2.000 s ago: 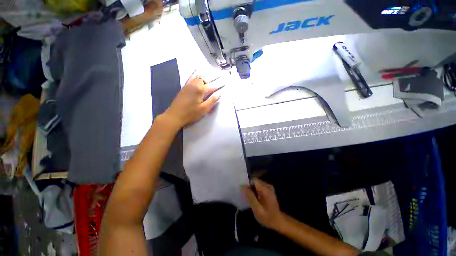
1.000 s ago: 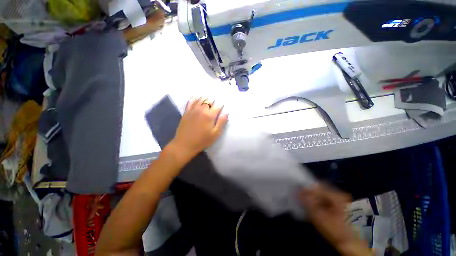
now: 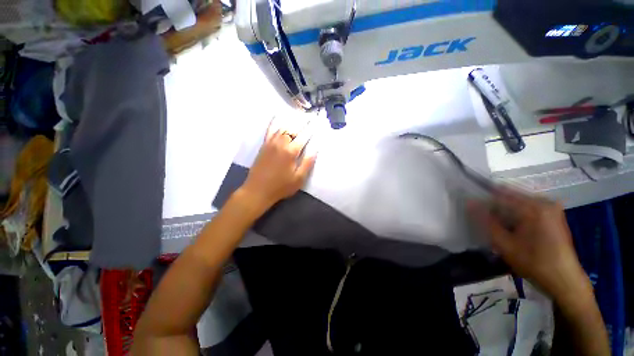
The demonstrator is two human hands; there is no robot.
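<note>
A pale panel [image 3: 410, 191] lies across the machine bed with a dark grey panel [image 3: 313, 222] under its near edge. My left hand [image 3: 281, 163] presses flat on the pale panel just in front of the presser foot and needle [image 3: 314, 104], fingers pointing at them. My right hand [image 3: 525, 233] is blurred and holds the far right end of the panel at the table's front edge. The white sewing machine head [image 3: 389, 35] with blue stripe stands above. The bright lamp washes out the cloth near the needle.
A large dark grey panel [image 3: 118, 153] hangs over the table's left part, above a red basket [image 3: 125, 306]. At right lie a black-and-white tool [image 3: 497, 111], a red-handled tool [image 3: 573, 111] and a folded grey piece [image 3: 594, 139]. A blue basket [image 3: 605, 278] stands below.
My right hand has swung the panel's free end from the lap up to the right, turning it sideways. My left hand has moved slightly down from its earlier place and stays on the cloth.
</note>
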